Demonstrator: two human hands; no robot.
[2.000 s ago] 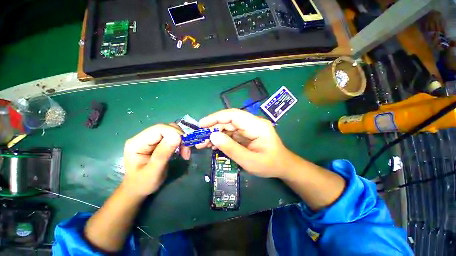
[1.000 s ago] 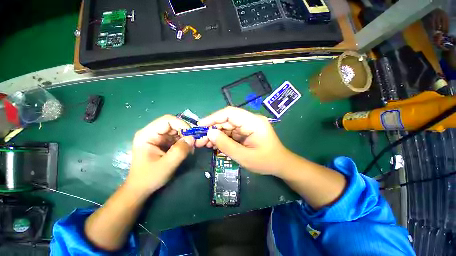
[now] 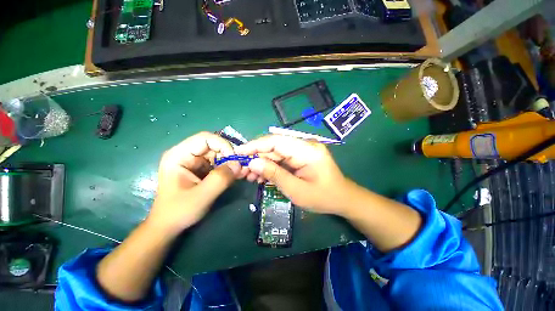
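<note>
A small blue part (image 3: 236,160) is pinched between the fingertips of both hands; fingers cover its ends. My left hand (image 3: 193,182) holds its left end, my right hand (image 3: 298,173) its right end. A dark lower housing with a green circuit board (image 3: 275,217) lies on the mat just below my right hand, its upper end partly hidden by the fingers. A pale strip-like piece (image 3: 233,135) shows behind the fingertips. A black rear frame (image 3: 303,102), a white and dark-blue battery (image 3: 347,116) and a thin pale stick (image 3: 304,135) lie beyond my right hand.
A black foam-lined tray (image 3: 255,53) spans the back. A brown cup (image 3: 420,91) and an orange electric screwdriver (image 3: 487,144) are at the right. A small black part (image 3: 108,121), a clear cup (image 3: 44,117) and a wire reel (image 3: 30,193) are at the left; its wire trails towards my left sleeve.
The blue part is turned more edge-on, with my fingertips closer together around it. More of the pale stick shows beyond my right hand. The view has shifted slightly, with less of the tray in frame.
</note>
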